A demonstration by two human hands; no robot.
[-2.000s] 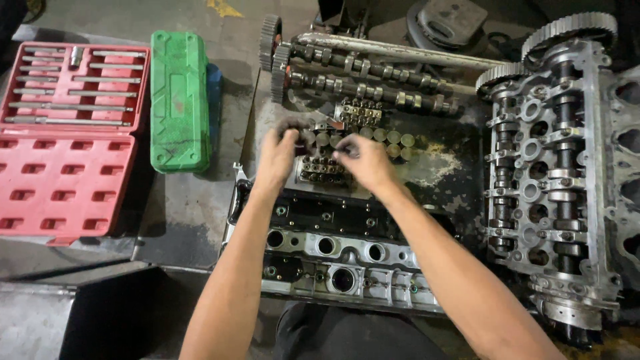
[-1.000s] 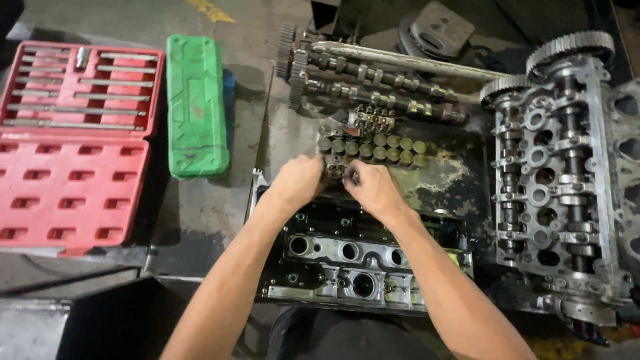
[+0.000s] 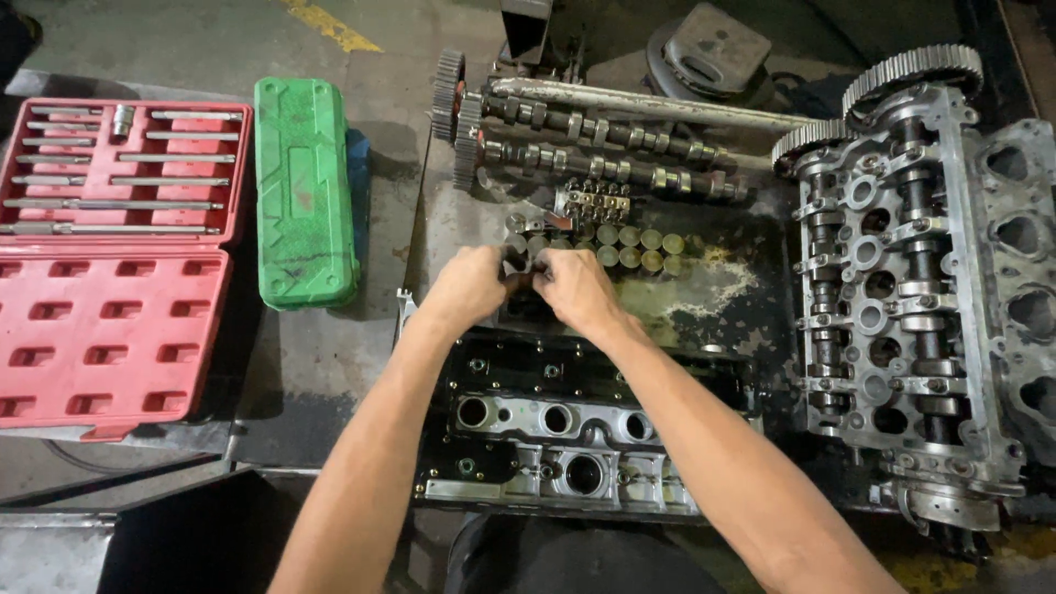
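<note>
My left hand (image 3: 472, 285) and my right hand (image 3: 575, 289) are close together over the bench, fingertips pinched on a small dark metal part (image 3: 521, 268) between them, too blurred to name. Just behind and right of the hands stand rows of round metal valve lifters (image 3: 629, 238). A cluster of camshaft bearing caps (image 3: 592, 204) lies beyond them. Farther back rest two loose camshafts (image 3: 610, 167) with toothed sprockets (image 3: 467, 140). Below the hands is a black and silver valve cover (image 3: 557, 419), partly hidden by my forearms. More parts under my hands are hidden.
A cylinder head (image 3: 874, 280) with fitted camshafts stands at the right, beside another metal casting (image 3: 1023, 313). At the left lie a green plastic case (image 3: 303, 194) and an open red tool case (image 3: 107, 318) holding bits. A pale worn bar (image 3: 652, 103) lies behind the camshafts.
Two seconds ago my hands were further apart and raised over the bearing caps and lifters; they have since come together. The view has shifted somewhat.
</note>
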